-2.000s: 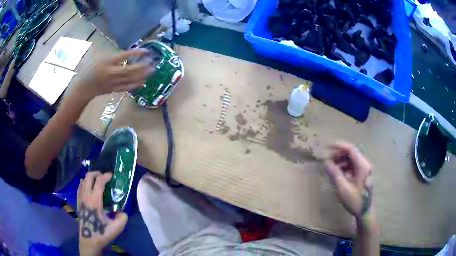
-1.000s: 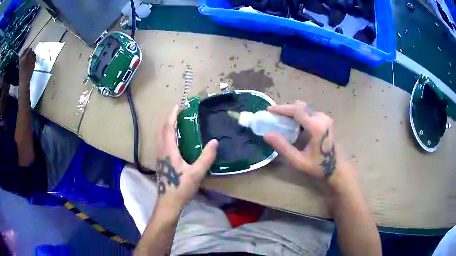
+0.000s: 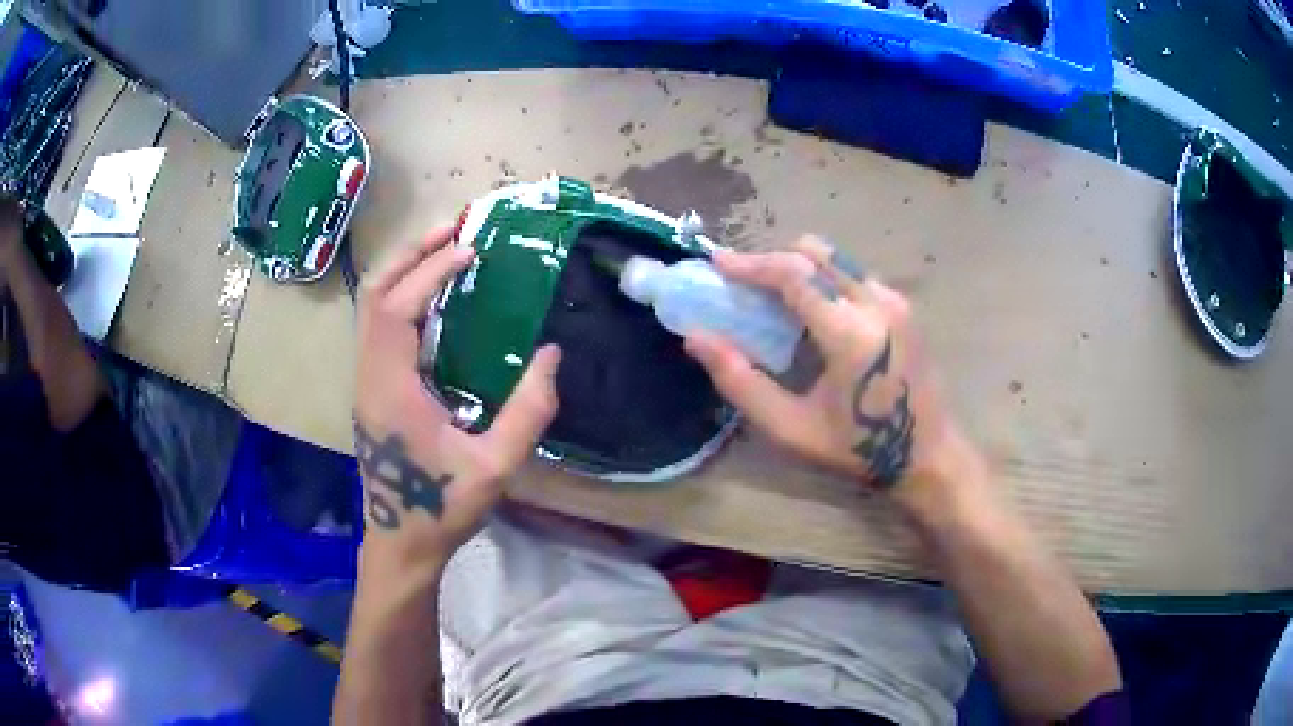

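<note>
A glossy green housing (image 3: pixel 496 305) with a white rim and a dark recess lies on the cardboard in front of me. My left hand (image 3: pixel 461 383) grips its left side, fingers on the outer rim and thumb on the green part near the recess. My right hand (image 3: pixel 815 355) holds a translucent white squeeze bottle (image 3: pixel 723 309), tilted with its tip pointing left into the upper part of the recess. The bottle's tip is blurred against the dark recess, and I cannot tell whether it touches or whether liquid comes out.
Another green housing (image 3: pixel 301 192) stands at the upper left, beside a black cable. A third housing (image 3: pixel 1231 248) lies at the far right. A blue bin (image 3: pixel 908 54) and a dark flat case (image 3: pixel 876 116) are beyond. A neighbour's arm (image 3: pixel 54 333) shows at left.
The housing was brought onto the cardboard from the left and the bottle picked up. Since one second ago, the housing has tilted and shifted left, and the bottle's tip has moved over the upper recess.
</note>
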